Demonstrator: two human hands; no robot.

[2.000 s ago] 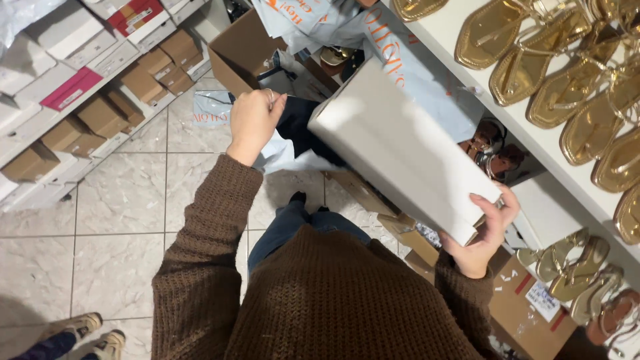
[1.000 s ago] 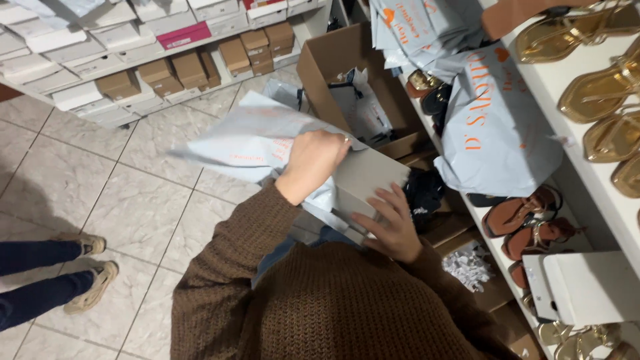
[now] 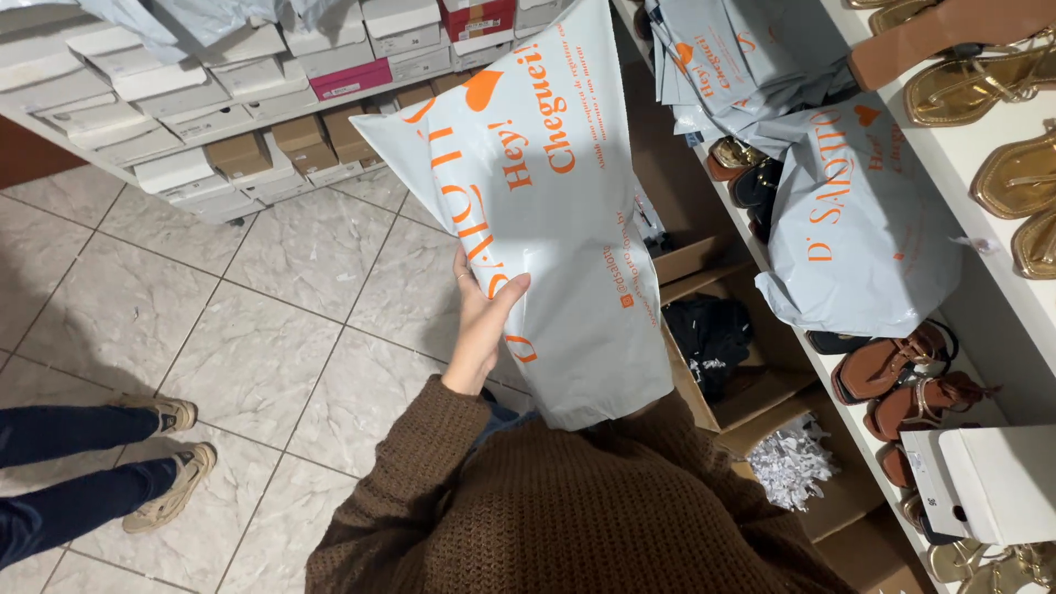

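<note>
A grey plastic mailing bag (image 3: 577, 272) with orange print hangs in front of my chest, its upper part flaring to a corner at upper left. My left hand (image 3: 487, 318) grips its left edge, thumb on the front face. Behind the bag my right hand is hidden; only the brown knit sleeve leads to it. Whether the white shoe box is inside the bag cannot be seen. Another filled grey bag (image 3: 858, 223) lies on the shelf to the right, near a stack of flat grey bags (image 3: 726, 70).
Shoe boxes (image 3: 181, 87) fill the shelves at upper left. Sandals (image 3: 891, 363) and a white box (image 3: 998, 483) stand on the right shelves. Open cardboard boxes hold black fabric (image 3: 709, 338) and shredded paper (image 3: 792, 462). Another person's legs (image 3: 82, 474) are at lower left on the tiled floor.
The white box seen in my hands earlier is out of sight. The grey bag, spread to the left a second ago, now hangs upright in front of me. My right hand has gone behind it.
</note>
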